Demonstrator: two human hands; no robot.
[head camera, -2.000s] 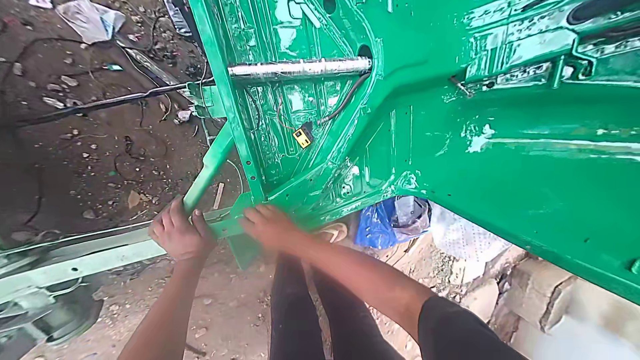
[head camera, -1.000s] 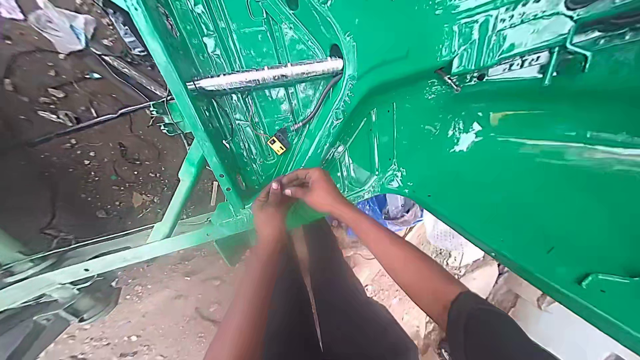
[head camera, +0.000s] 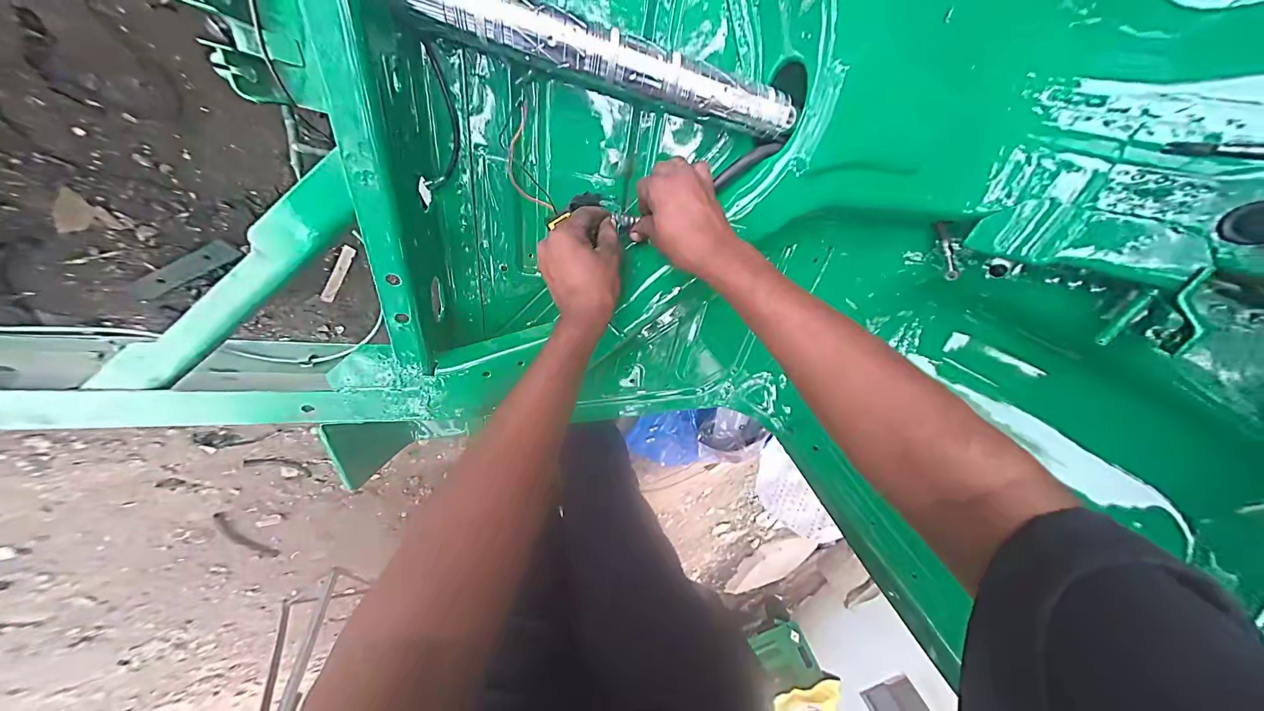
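My left hand (head camera: 581, 265) is closed around a small black and yellow electrical connector (head camera: 560, 220), most of it hidden by the fingers. A thin orange wire (head camera: 513, 156) runs up from the connector. Close on the right, my right hand (head camera: 681, 212) pinches the end of a black sheathed cable (head camera: 746, 166), which comes out of a hole in the green-painted metal panel (head camera: 879, 109). Between the fingertips a small dark fitting shows, too small to make out. Above both hands a foil-wrapped tube (head camera: 632, 64) slants across the panel into the same hole.
A green metal frame rail (head camera: 217, 407) runs across the left, with a slanted brace (head camera: 247, 267) above it. Dirt ground with debris lies beyond. Below the panel are a blue plastic bag (head camera: 664, 437), a white sack (head camera: 793, 494) and a green container (head camera: 785, 654).
Both hands have moved from the frame rail up to the connector and cable on the panel. The connector, hanging free in the earlier frames, is now in my left hand. The view has moved closer.
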